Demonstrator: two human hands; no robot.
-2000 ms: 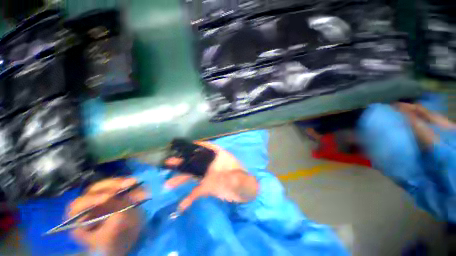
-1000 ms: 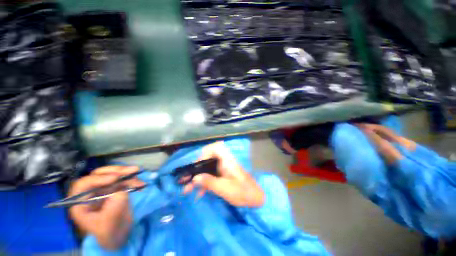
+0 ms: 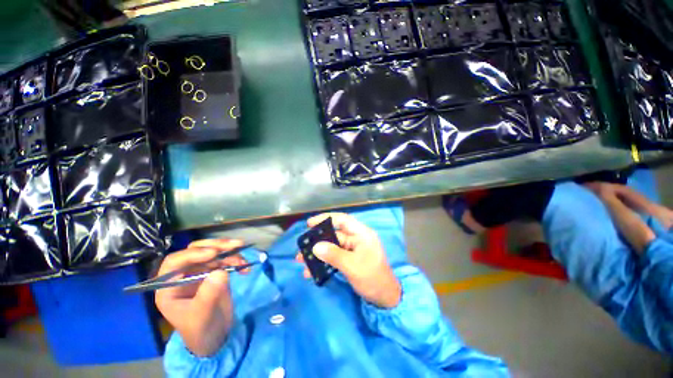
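Note:
My left hand holds silvery tweezers between thumb and fingers. Their closed-looking joined end points left and the two spread prongs point right, towards the housing without touching it. My right hand grips a small black plastic housing with holes, tilted, above my lap and below the bench edge. The small black parts box lies on the bench above my left hand, with several thin yellow rings in it.
A blister tray lies left of the box. Another tray, with holed black housings in its far rows, lies to the right. A third tray is at the right edge. A blue bin stands below left. A seated person is at right.
The view has shifted and become sharper. The housing in my right hand has turned from lying roughly level to a steeper tilt. My left hand still holds the tweezers.

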